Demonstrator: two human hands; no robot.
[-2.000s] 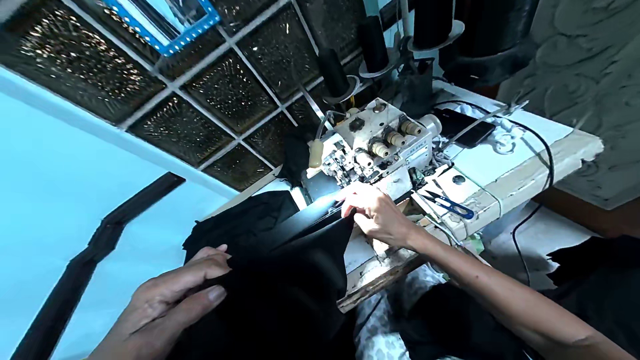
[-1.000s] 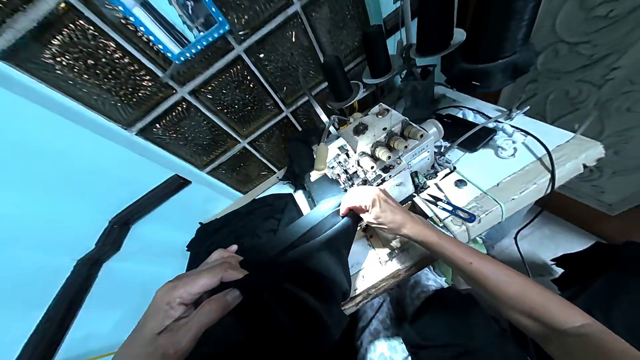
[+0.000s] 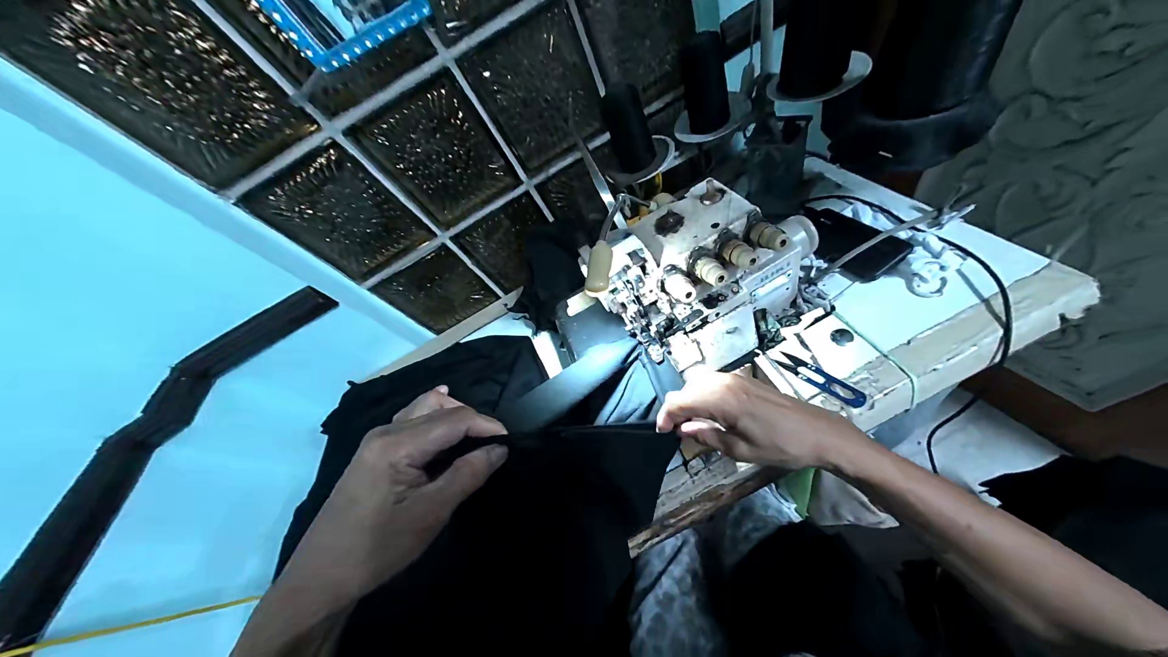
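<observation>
Black fabric (image 3: 511,547) hangs between my two hands, its upper edge stretched nearly straight. My left hand (image 3: 411,474) pinches that edge between thumb and fingers. At the other end, my right hand (image 3: 739,415) grips the fabric's corner, just in front of an overlock sewing machine (image 3: 721,265). Behind the held edge, a strip of the dark fabric (image 3: 575,383) runs up to the machine's presser foot area. Thread snips with a blue handle (image 3: 826,379) lie on the machine table, right of the machine.
Black thread cones (image 3: 630,128) stand behind the machine. On the worn table (image 3: 985,319) lie a dark phone (image 3: 858,242) and a black cable (image 3: 1004,301). A glass-block wall (image 3: 429,146) and a blue basket (image 3: 374,36) are at the upper left.
My left hand has moved right, from lying on the fabric to pinching its edge. My right hand has come a little away from the machine's needle area, still holding the fabric.
</observation>
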